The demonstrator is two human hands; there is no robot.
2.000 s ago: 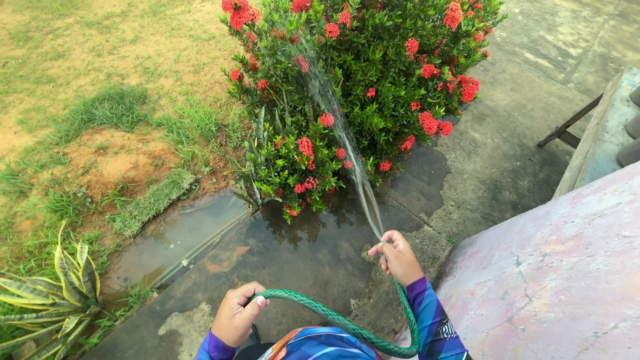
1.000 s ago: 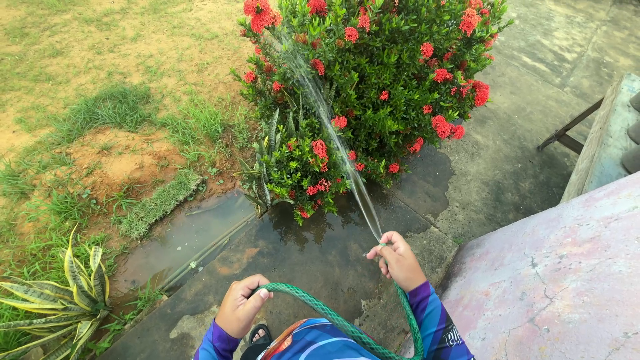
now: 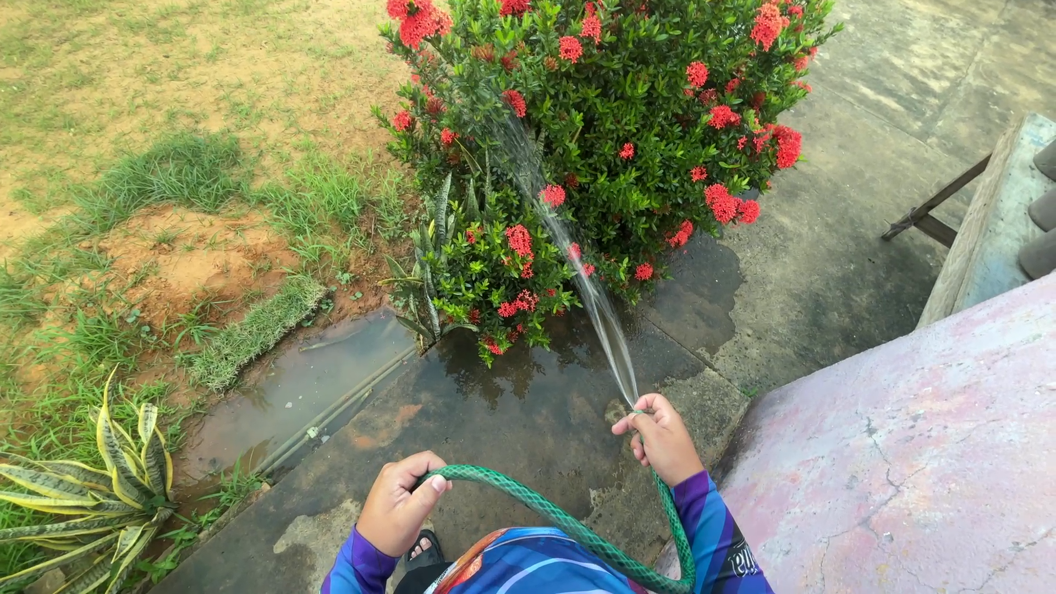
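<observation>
My right hand [image 3: 662, 440] grips the end of a green braided garden hose [image 3: 569, 528], its thumb at the outlet. Water [image 3: 598, 309] fans out from there, up and to the left, onto a leafy bush [image 3: 610, 165] with red flower clusters. My left hand [image 3: 402, 503] is closed round another stretch of the same hose, lower left. Between both hands the hose sags in a loop in front of my blue patterned shirt [image 3: 536, 565].
A variegated snake plant [image 3: 107, 495] grows at lower left, beside a muddy puddle [image 3: 305, 388] along the wet concrete [image 3: 462, 437]. A pinkish cracked wall [image 3: 924, 445] rises at right, with a wooden-legged bench or table [image 3: 978, 239] beyond it.
Both hands keep their hold on the hose and the water still runs. The hose loop between them hangs a little differently than two seconds ago.
</observation>
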